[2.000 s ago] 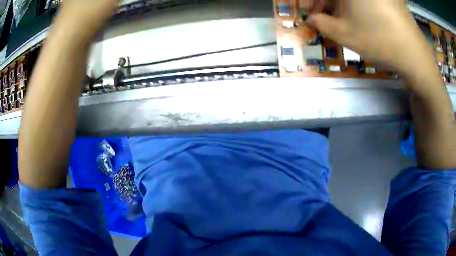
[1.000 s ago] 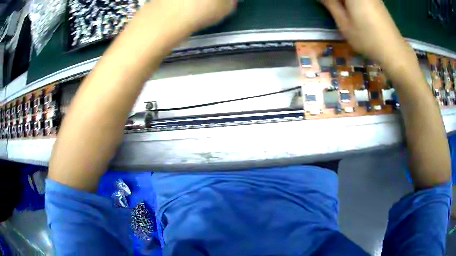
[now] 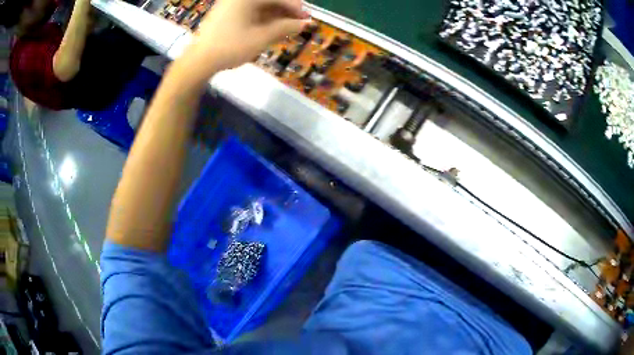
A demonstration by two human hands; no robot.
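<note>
My left hand (image 3: 247,31) is over the orange circuit board panel (image 3: 323,62) at the upper middle. Its fingers are bent together above the panel's far edge; whether they hold a part is too small to tell. The panel carries dark components and lies on the conveyor. My right hand is out of the picture. Part of another orange board (image 3: 615,277) shows at the right edge.
A dark tray of loose white-silver parts (image 3: 525,45) and a pale heap (image 3: 617,104) lie on the green surface. The silver rail (image 3: 417,201) crosses in front of me. A blue bin (image 3: 285,243) sits below it. Another person (image 3: 42,62) is at upper left.
The view has swung left. My left hand has moved to a panel on the left. My right hand has left the picture. The tray and another person now show.
</note>
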